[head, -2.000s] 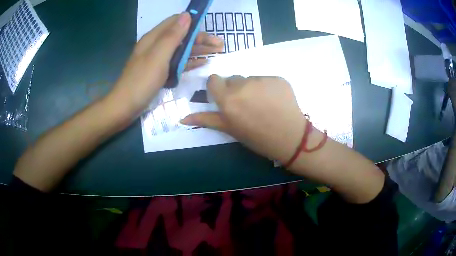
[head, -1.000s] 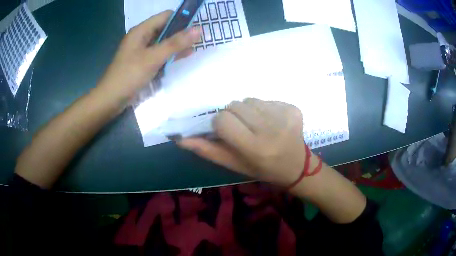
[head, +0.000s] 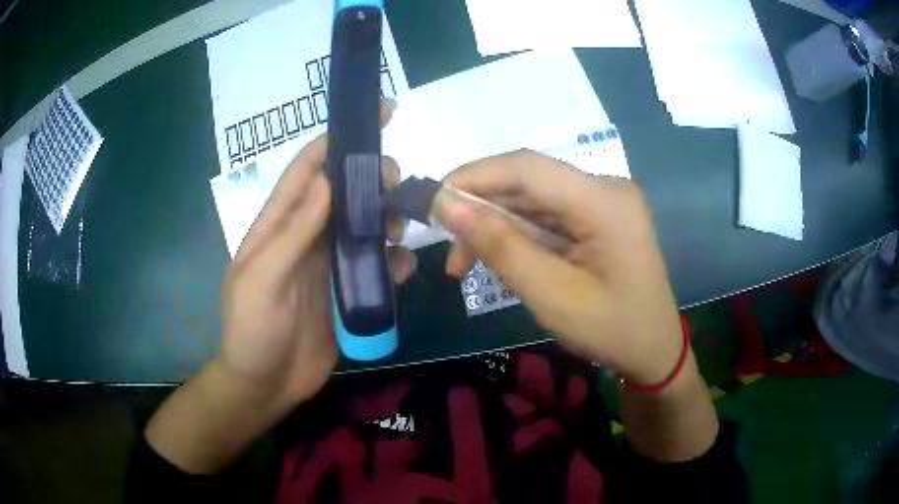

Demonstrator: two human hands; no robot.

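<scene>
A long black handheld device [head: 361, 118] with bright blue ends stands upright in the picture, held in my left hand [head: 281, 256], fingers wrapped behind it. A ribbed patch shows at its middle. My right hand [head: 562, 256], with a red bracelet, pinches a blade tool [head: 422, 199] with a dark angled tip and a pale grip. The tip is close beside the device's right side; I cannot tell if it touches or carries a label. Below lie the frame-label sheet [head: 261, 135] and a mostly white label sheet [head: 513, 98], partly hidden by my hands.
A symbol-label sheet [head: 483, 299] shows under my right hand. A small grid sheet [head: 63, 157] lies far left over clear plastic [head: 57, 251]. White papers [head: 705, 61] lie upper right, with a pale block [head: 823, 61] beyond. Grey cloth shows at the right edge.
The device has come down and nearer, turned so its long black face shows. My right hand has lifted the blade from the sheet up to the device's side. The view has shifted.
</scene>
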